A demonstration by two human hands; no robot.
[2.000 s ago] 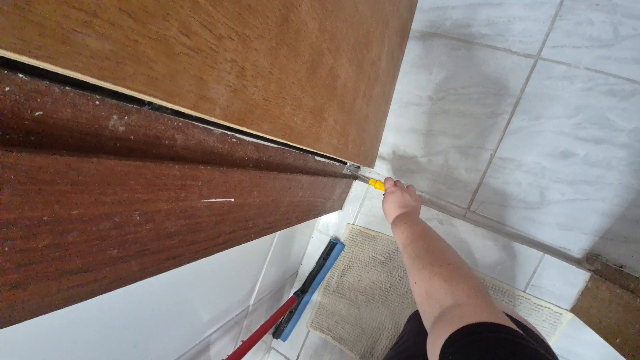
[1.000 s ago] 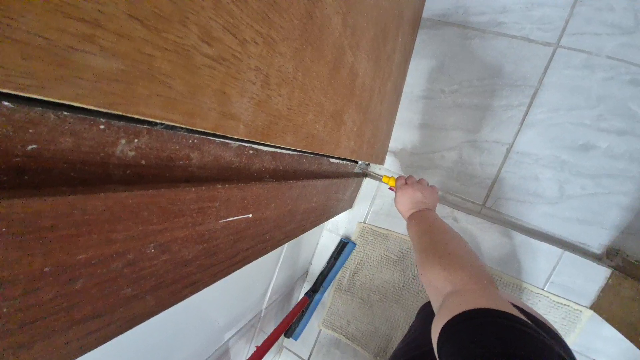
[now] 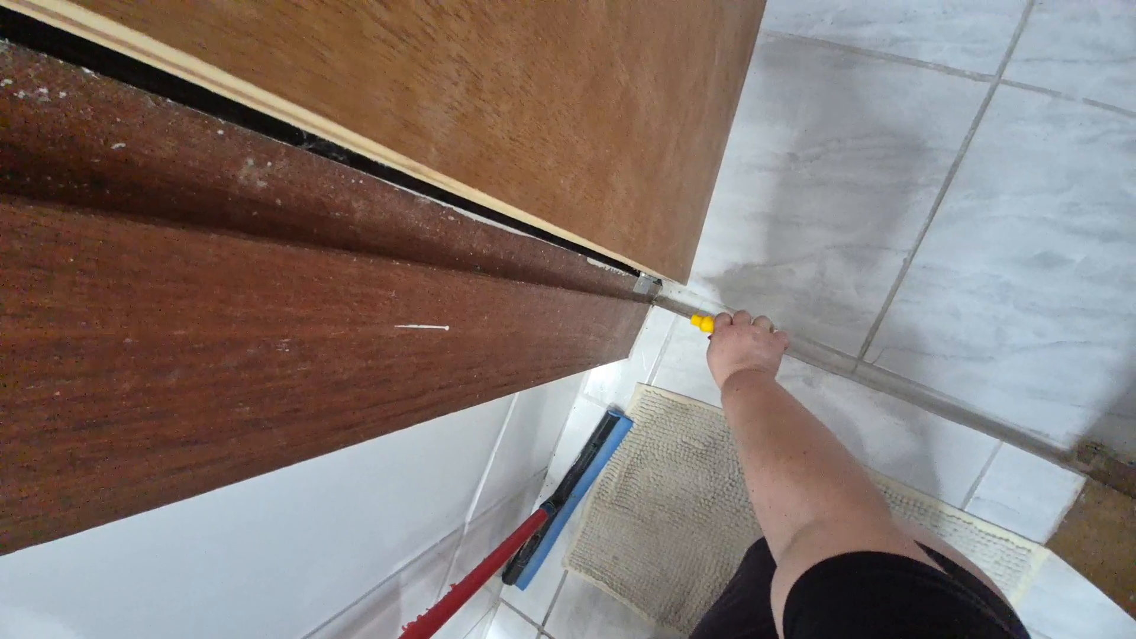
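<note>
One hand point(image 3: 747, 344), which looks like my right but whose side is hard to settle, is closed around the yellow handle point(image 3: 702, 323) of a tool with a thin metal shaft. The tool reaches left to a small metal piece point(image 3: 648, 285) low down, where the wooden door point(image 3: 497, 115) meets the dark red-brown door frame point(image 3: 337, 328). A narrow dark gap runs between door and frame. The tool's tip is too small to make out. My other hand is out of view.
A beige textured mat point(image 3: 666, 497) lies on the tiled floor below the arm. Beside it is a floor squeegee point(image 3: 568, 497) with a blue edge and a red handle. A grey threshold strip point(image 3: 923, 404) crosses the floor to the right. White wall tiles stand below the frame.
The gap between the door and the frame looks wider than a second ago. The hand stays on the yellow-handled tool at the same low corner.
</note>
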